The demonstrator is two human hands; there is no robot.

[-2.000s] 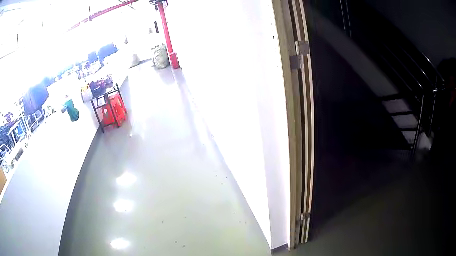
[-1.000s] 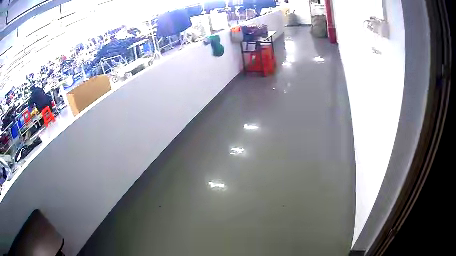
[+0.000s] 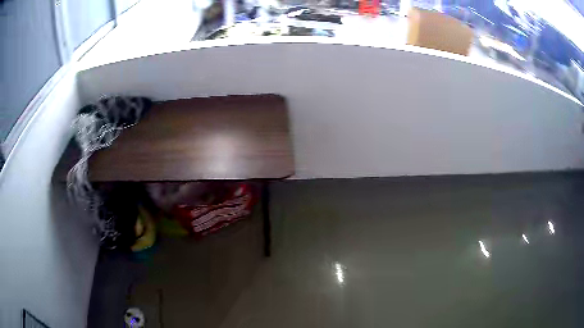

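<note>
Neither of my hands is in the picture. Nearest in front of me is a brown wood-look table (image 3: 205,141) with thin dark legs, standing against the low white wall. A tangled bundle of thin white strands (image 3: 96,138) lies on its left end and hangs down over the edge. Under the table are a red bag or packet with white markings (image 3: 221,214) and a yellow item (image 3: 144,230), both partly in shadow. No phone shows in this frame.
The low white wall (image 3: 416,115) runs behind the table, with a tan cardboard box (image 3: 439,32) beyond its top. The glossy grey floor (image 3: 410,256) spreads right of the table. A small round black-and-white object (image 3: 134,317) is at the bottom left. Window panes are at upper left.
My view has swung left and down from the corridor to the low wall. The brown table, only a corner of which showed before, is now in front of me. The door frame is out of view.
</note>
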